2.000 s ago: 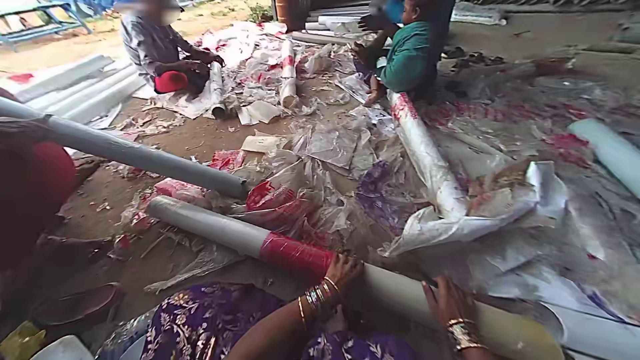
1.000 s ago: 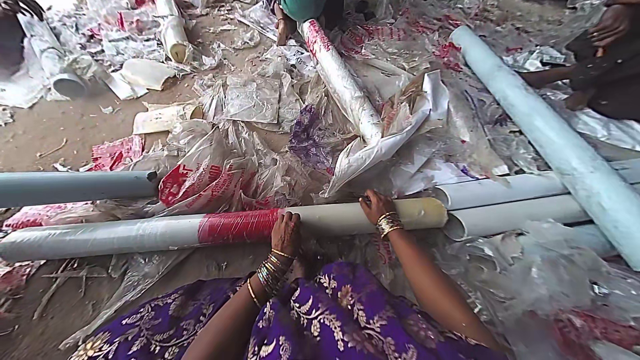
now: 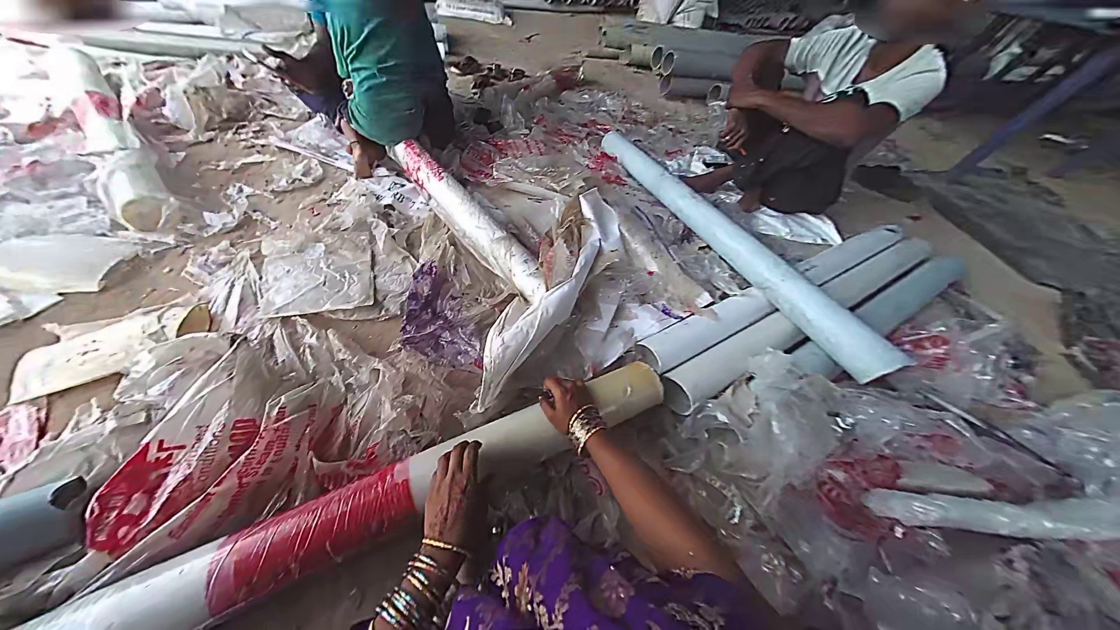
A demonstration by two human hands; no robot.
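Observation:
A long pipe or tube [image 3: 507, 437] wrapped in clear plastic, with a red band, lies diagonally in front of me. My left hand [image 3: 453, 494] rests palm down on its pale part, just right of the red band. Bangles are on both wrists. With curled fingers, my right hand [image 3: 565, 406] is on the pipe near its yellowish end; a small dark thing [image 3: 547, 395] shows at the fingers, too small to name. Beyond that end lie several grey-blue pipes [image 3: 735, 319], with a light blue pipe [image 3: 752, 254] across them.
Crumpled plastic film [image 3: 262, 437] with red print covers much of the ground. A white-wrapped pipe [image 3: 472, 219] lies ahead, near a person in green [image 3: 376, 79]. Another person [image 3: 814, 114] squats at the right. A grey pipe end [image 3: 44, 521] is at the left edge.
The view has swung to the right. My right hand has its fingers curled at the pipe's far edge; both hands remain on the pipe.

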